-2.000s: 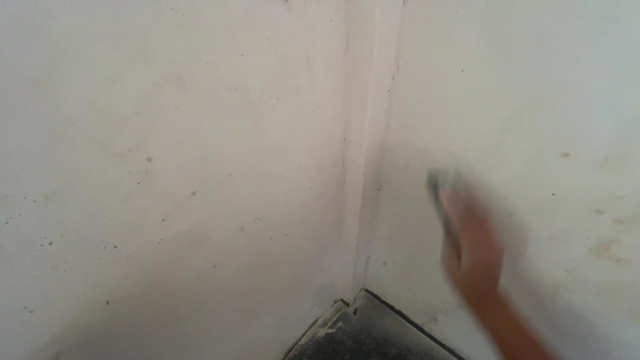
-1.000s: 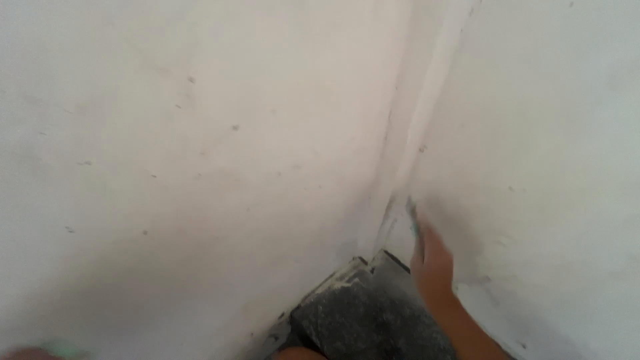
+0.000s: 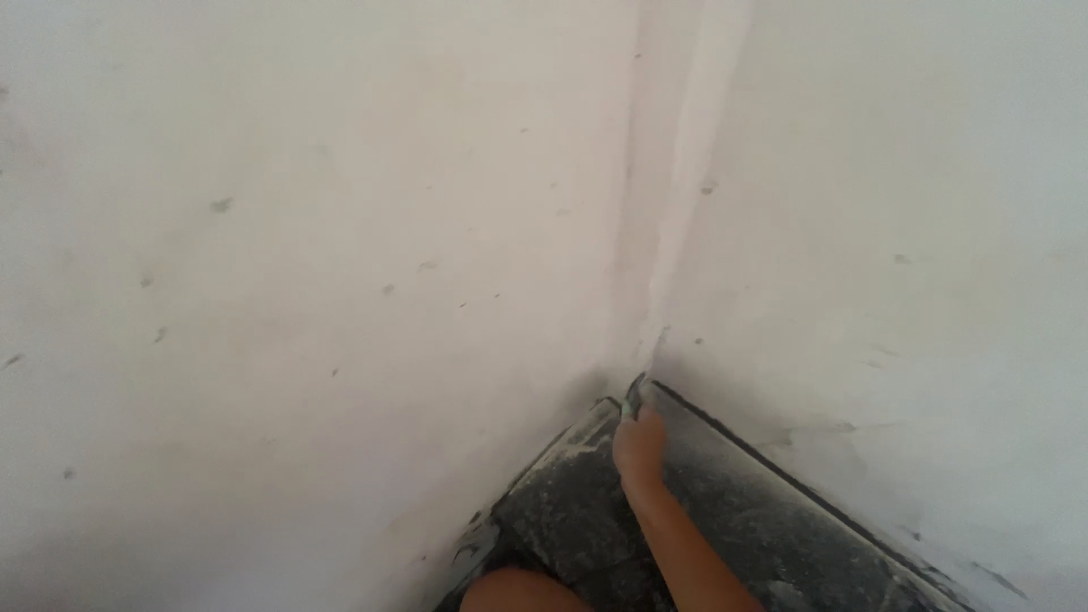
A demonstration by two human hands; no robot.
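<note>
My right hand (image 3: 639,438) is closed around a small, thin tool (image 3: 631,399), blurred and mostly hidden by the fingers; its kind cannot be told, though a pale green part shows. The tool is at the bottom of the wall corner (image 3: 653,340), where the two pale walls meet the dark top edge of the skirting or floor. On the left wall (image 3: 382,212) and the right wall (image 3: 850,212) are scattered dark specks and small pits. My left hand is out of view.
A dark, dusty surface (image 3: 569,510) with pale smears fills the corner below the walls. Its raised edge (image 3: 765,463) runs along the right wall. A bare knee (image 3: 523,591) shows at the bottom edge.
My right hand has moved from the right wall down to the foot of the corner, with the tool still in it. Something green at the lower left a second ago is out of view.
</note>
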